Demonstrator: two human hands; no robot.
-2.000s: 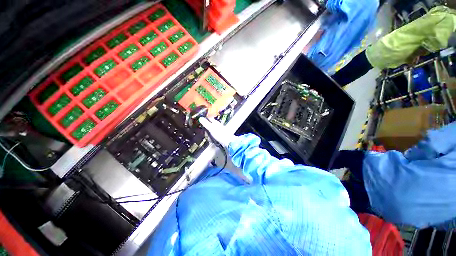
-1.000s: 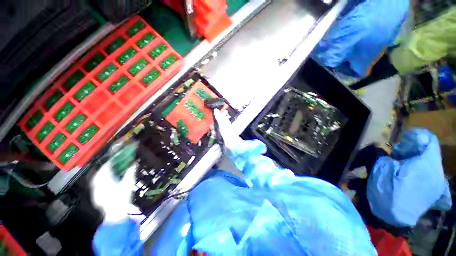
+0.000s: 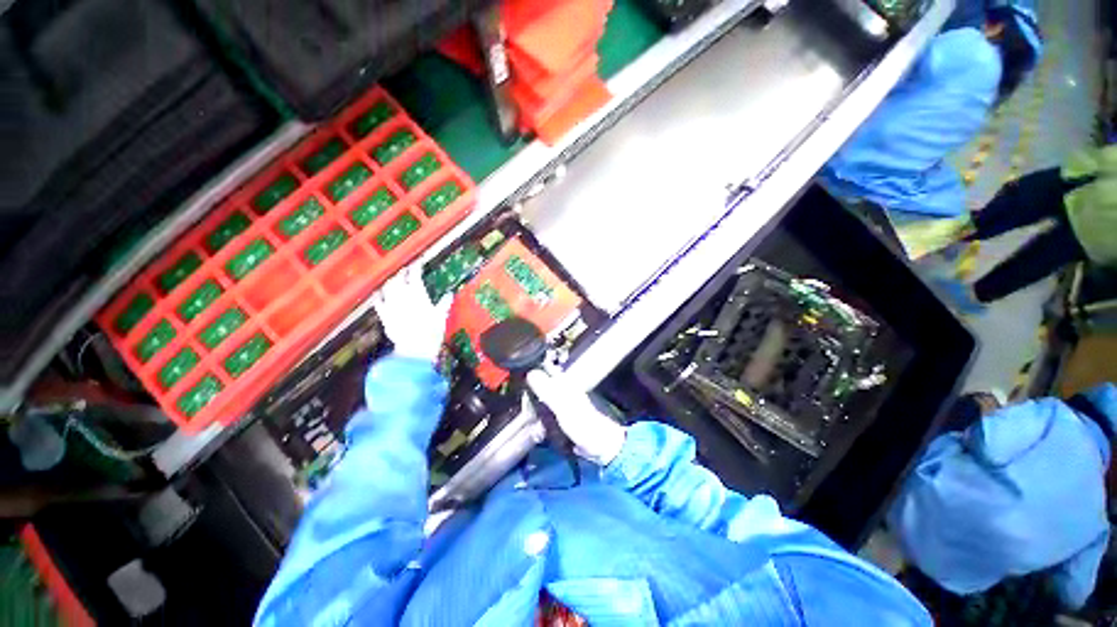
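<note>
My right hand (image 3: 576, 414), white-gloved, holds a handheld scanner (image 3: 515, 345) with a round black head over the lower edge of a red-orange insert (image 3: 549, 301). The insert holds small green boards (image 3: 528, 277) and rides on a black fixture on the line. My left hand (image 3: 414, 316), also gloved, is at the insert's left, beside a larger green PCB (image 3: 456, 267). Its fingertips are indistinct, so I cannot tell if it grips anything. A black fixture (image 3: 321, 423) shows partly behind my left sleeve.
A red blister tray (image 3: 284, 309) of small boards lies on the shelf at left, with folded red trays (image 3: 557, 67) above. A black bin (image 3: 900, 404) holding fixtures (image 3: 784, 349) stands right of the line rail (image 3: 759, 190). Black trays (image 3: 110, 172) are upper left. People in blue smocks are at right.
My left hand has moved up and right, from over the left fixture to beside the insert. The scanner has moved from the insert's right side to its lower edge. The view has shifted.
</note>
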